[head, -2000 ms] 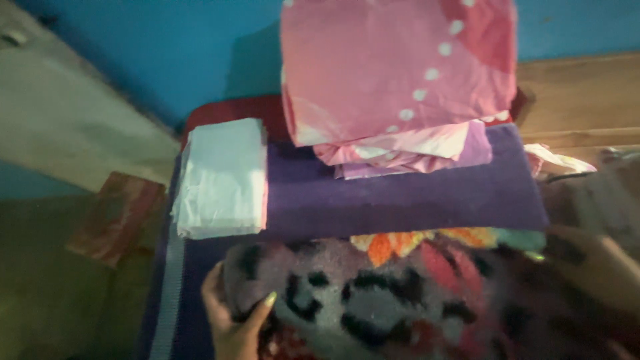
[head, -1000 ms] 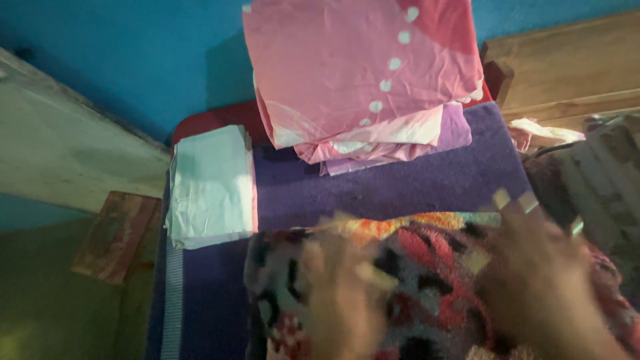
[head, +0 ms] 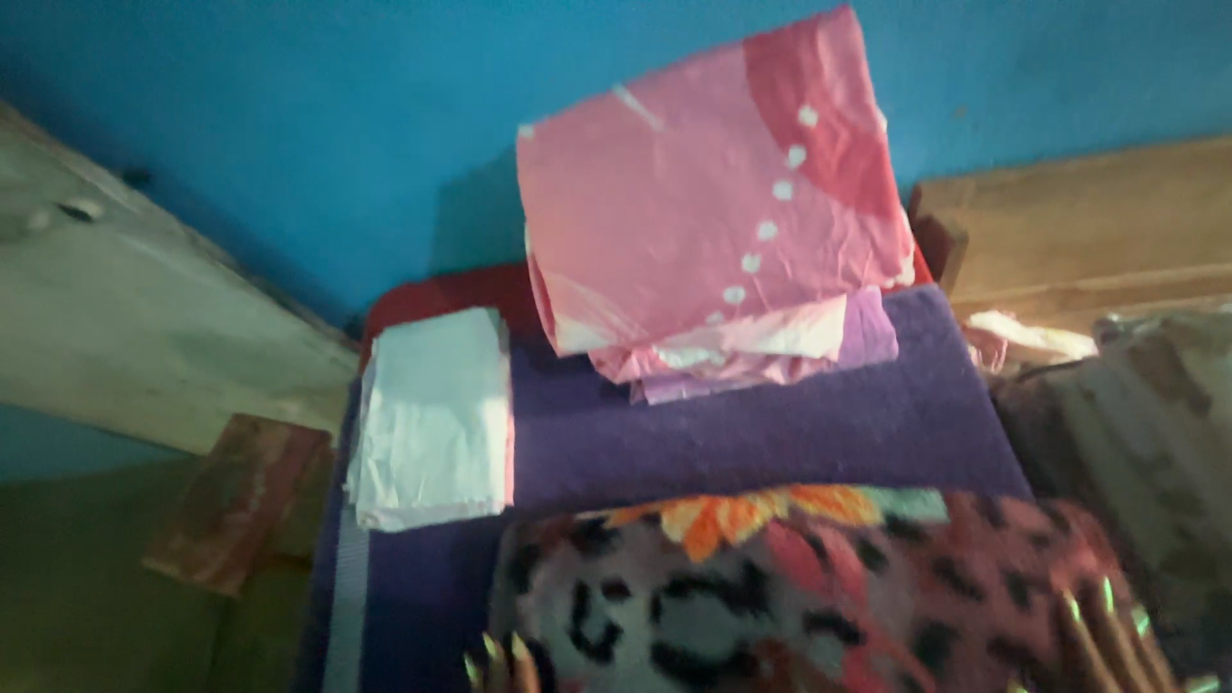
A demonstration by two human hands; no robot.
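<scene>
A plush blanket [head: 712,597] with dark spots and an orange flower lies folded at the bottom of the view, on a purple cloth [head: 770,433]. Only the fingertips of my left hand [head: 502,666] show, at the blanket's left edge. My right hand [head: 1107,640] rests its spread fingers on the blanket's right side, partly cut off by the frame. Behind the blanket stands a pile of folded pink fabric [head: 693,212] with white dots. To its left lies a folded white cloth stack [head: 433,423] with a pink edge.
A red surface edge [head: 433,294] shows behind the purple cloth, against a blue wall [head: 337,125]. Wooden boards [head: 1088,221] and grey-brown fabric [head: 1155,433] are on the right. A pale panel [head: 144,289] and a reddish box-like thing [head: 241,500] are at the left.
Both hands have moved off the middle of the blanket, one toward each side. The blanket's upper surface looks flatter than one second ago.
</scene>
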